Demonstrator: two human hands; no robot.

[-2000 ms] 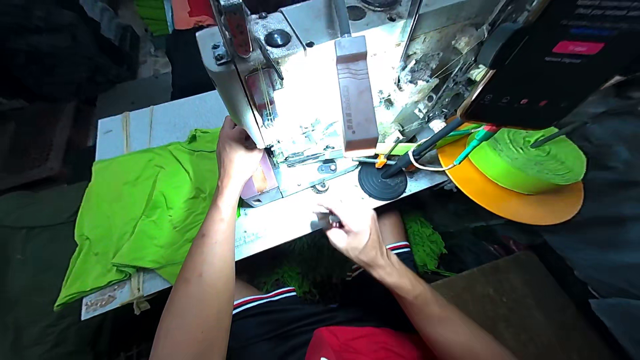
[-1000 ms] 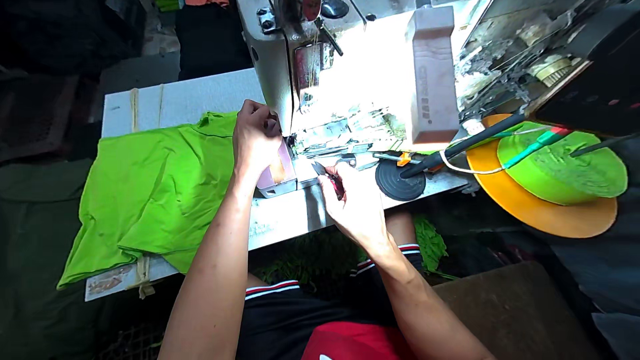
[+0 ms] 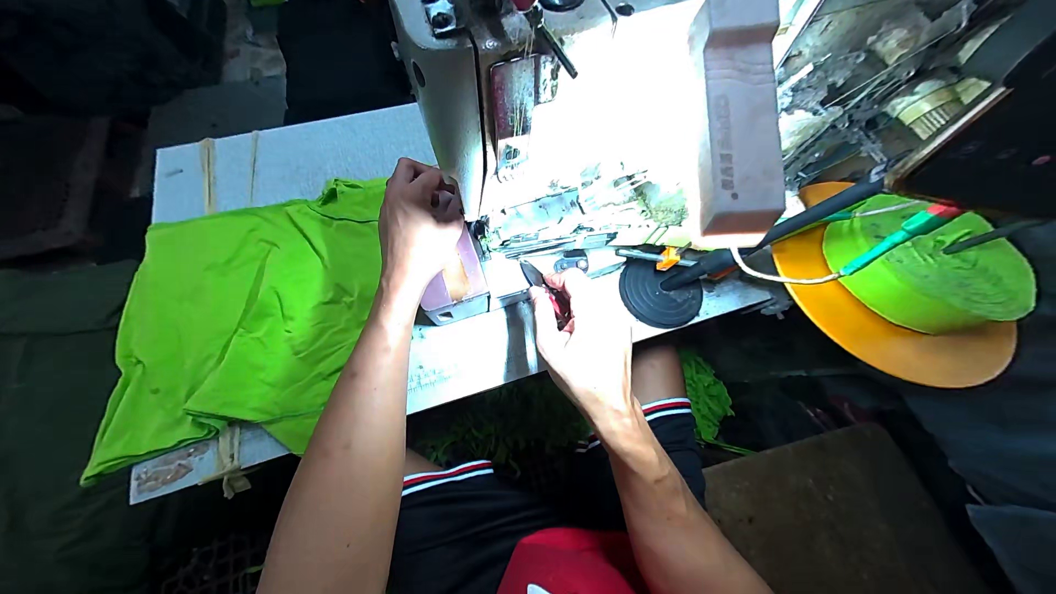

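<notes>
At the front of an industrial sewing machine [image 3: 450, 99], my left hand [image 3: 421, 219] is curled beside the needle area, fingers bent; whether it pinches a thread or small part I cannot tell. My right hand [image 3: 582, 322] grips thread snips [image 3: 561, 304] with red on the handle, the dark blade [image 3: 532, 272] pointing up and left toward the machine's bed. A pinkish plate [image 3: 459, 276] lies just below my left hand. To the left, a bright green knit garment [image 3: 239, 313] is spread over the table, its collar edge near my left wrist.
Right of my right hand sits a round black base [image 3: 660, 295] with a dark arm. Beyond it, a roll of green fabric strip [image 3: 924, 272] rests on an orange disc [image 3: 891, 346]. A phone-like dark device [image 3: 990, 140] juts in at upper right. A brown block [image 3: 738, 124] stands over the machine.
The view has shifted left. My left hand has changed from reaching at the machine's side to curled fingers near its front. The snips in my right hand now show more clearly.
</notes>
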